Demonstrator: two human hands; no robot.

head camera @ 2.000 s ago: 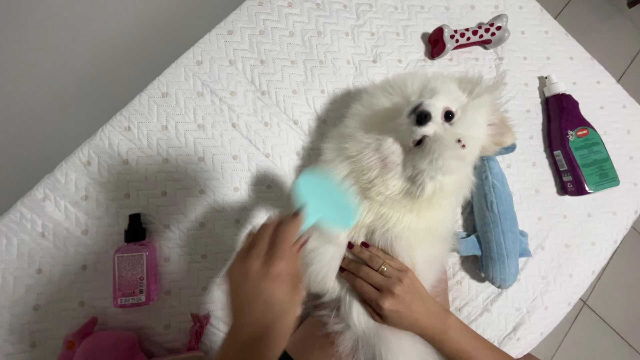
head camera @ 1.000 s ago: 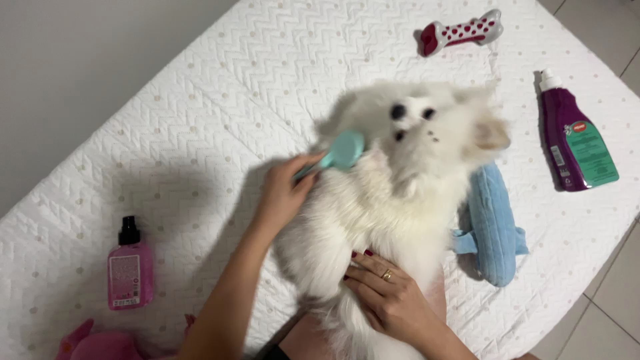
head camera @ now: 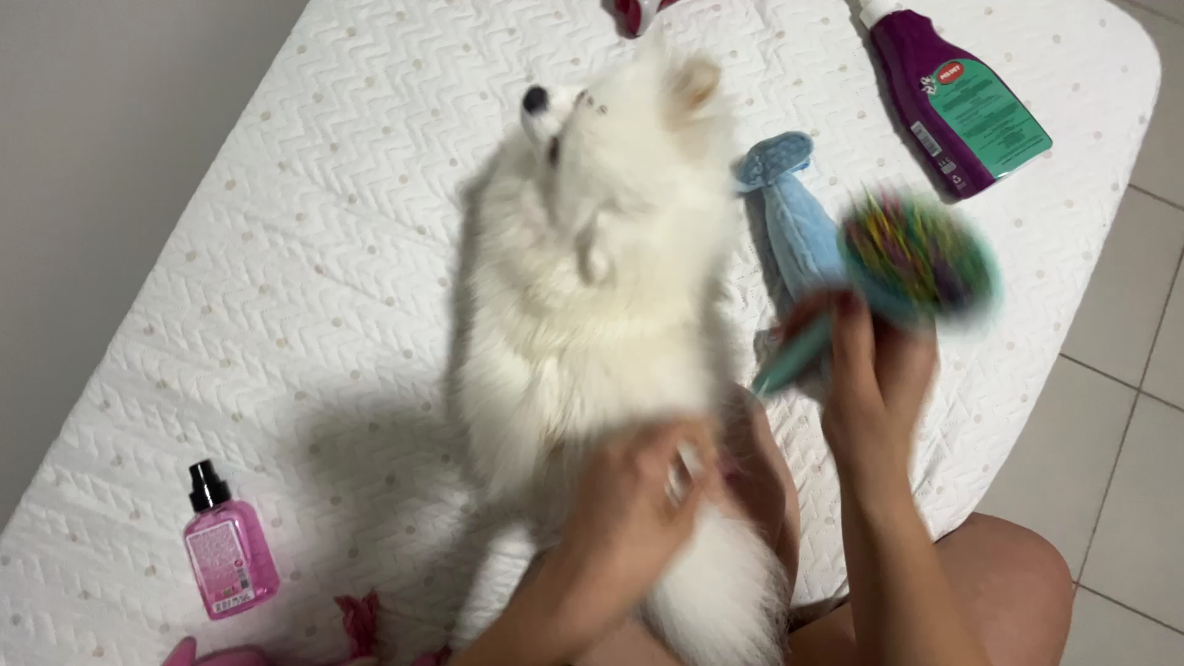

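A fluffy white dog [head camera: 601, 314] is on the white quilted cover, its head up and turned to the left. My right hand [head camera: 879, 361] holds the teal handle of a hairbrush [head camera: 916, 254] to the right of the dog, its multicoloured bristles facing up; both are blurred. My left hand [head camera: 638, 490] is at the dog's lower body, near the tail, with fingers bent and blurred. Whether it grips fur or anything else cannot be told. A blue plush toy [head camera: 800, 231] lies between the dog and the brush, partly hidden by my right hand.
A purple bottle with a green label [head camera: 962, 111] lies at the upper right. A pink bottle with a black cap [head camera: 229, 555] is at the lower left, near a pink item [head camera: 231, 657]. Part of a red toy [head camera: 638, 14] shows at the top. Tiled floor [head camera: 1110, 444] borders the quilted cover [head camera: 305, 305].
The hairbrush, over the dog's chest earlier, is now at the right with its bristles up. The dog has raised and turned its head. The view has shifted noticeably.
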